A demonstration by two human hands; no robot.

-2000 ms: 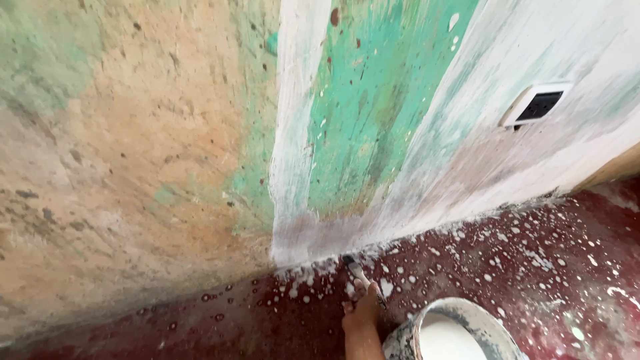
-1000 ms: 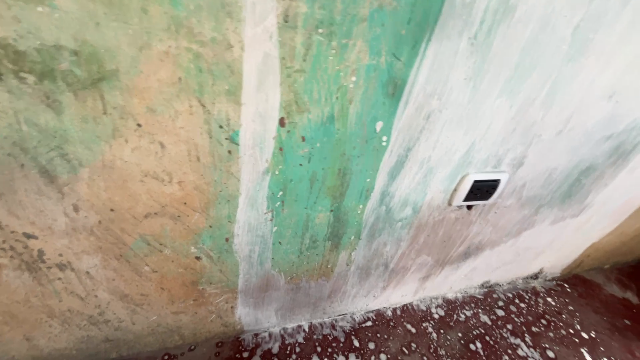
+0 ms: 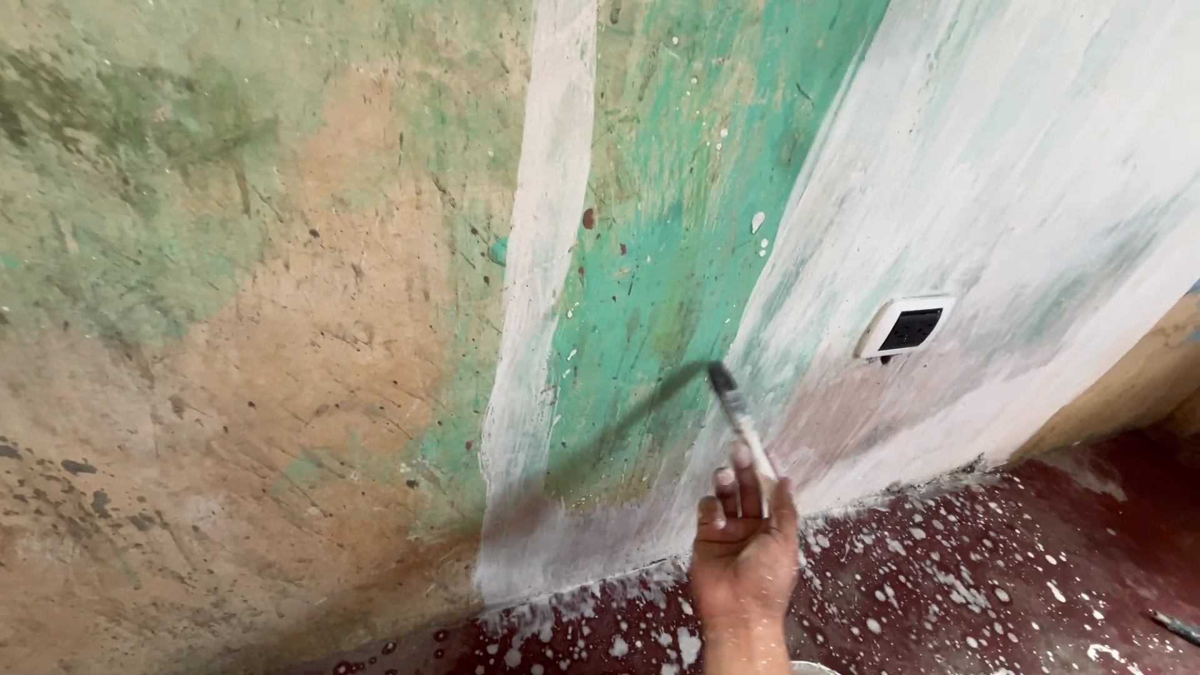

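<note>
My right hand [image 3: 745, 553] grips the white handle of a paintbrush [image 3: 741, 412], its dark bristles pointing up at the green part of the wall [image 3: 647, 309]. The bristle tip is at or close to the wall, by the edge of the white-painted area; whether it touches cannot be told. A white painted strip [image 3: 525, 319] runs down the wall left of the brush and joins a whitish band along the floor. At the bottom edge, just right of my wrist, a sliver of a paint bucket's rim [image 3: 814, 668] shows. My left hand is out of view.
A wall socket [image 3: 907, 327] in a white frame sits right of the brush. The dark red floor [image 3: 900, 562] is spattered with white paint. A slim, dark-tipped object [image 3: 1177, 626] lies on it at the right edge. Bare tan wall [image 3: 1106, 403] continues beyond the white area.
My right hand was low at the wall's base beside the bucket two seconds ago, then out of view. It is now back with the brush raised against the green area. The view has shifted.
</note>
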